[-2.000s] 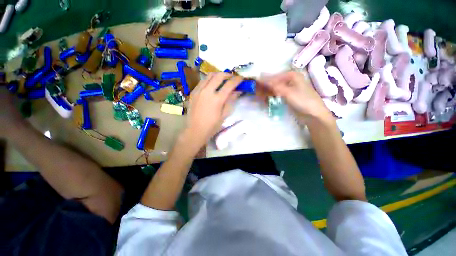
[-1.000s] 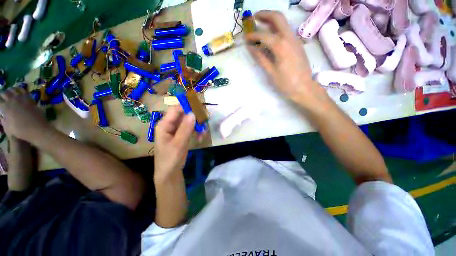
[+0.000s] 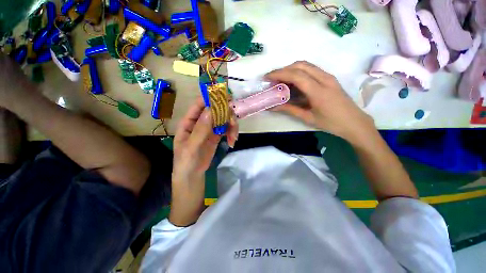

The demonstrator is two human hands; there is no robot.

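My left hand holds a blue battery with a striped gold-brown piece on its upper side, near the bench's front edge. Thin wires run from its top to a dark green board. My right hand holds a pink housing half by its right end, hollow side up. The shell's left end meets or passes behind the battery; I cannot tell whether they touch. My left fingertips are partly hidden behind the battery.
A screwdriver with a yellow handle lies behind the battery. Wired batteries are heaped at left. Pink shells lie at right, near small green discs. A green board lies at the back. A neighbour's arm is at left.
My right hand has come back toward me and now holds a pink shell. My left hand still holds a battery, now upright with its gold-brown side showing. The view has shifted.
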